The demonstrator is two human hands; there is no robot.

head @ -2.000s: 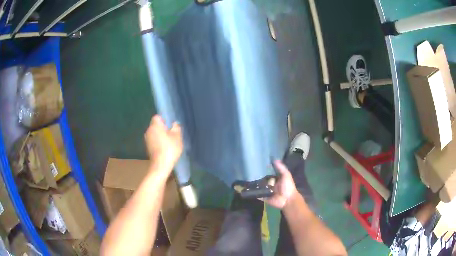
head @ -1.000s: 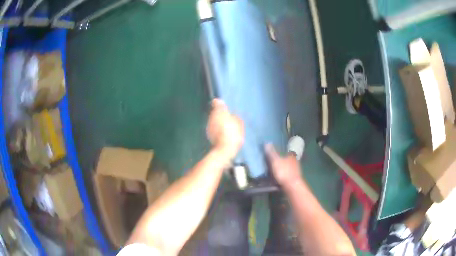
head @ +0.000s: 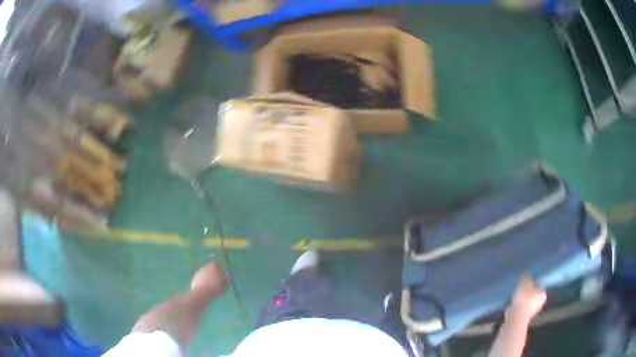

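Note:
A folded frame with blue-grey fabric (head: 488,244) and pale metal tubes is at the lower right, beside my body. My right hand (head: 528,301) grips its near edge. My left hand (head: 209,280) is off the frame at the lower left, over the floor. It is blurred, and no object shows in it; its finger positions are unclear.
An open carton with dark contents (head: 342,77) is on the green floor ahead. A closed printed carton (head: 279,139) is in front of it. A blue rack edge (head: 314,8) is behind. Blurred cartons are at left, a tube rack (head: 593,77) at upper right. Yellow tape crosses the floor.
The view has turned towards the cartons. The fabric frame went from in front of me to my right side, now showing its folded metal tubes. My left hand has let go of it.

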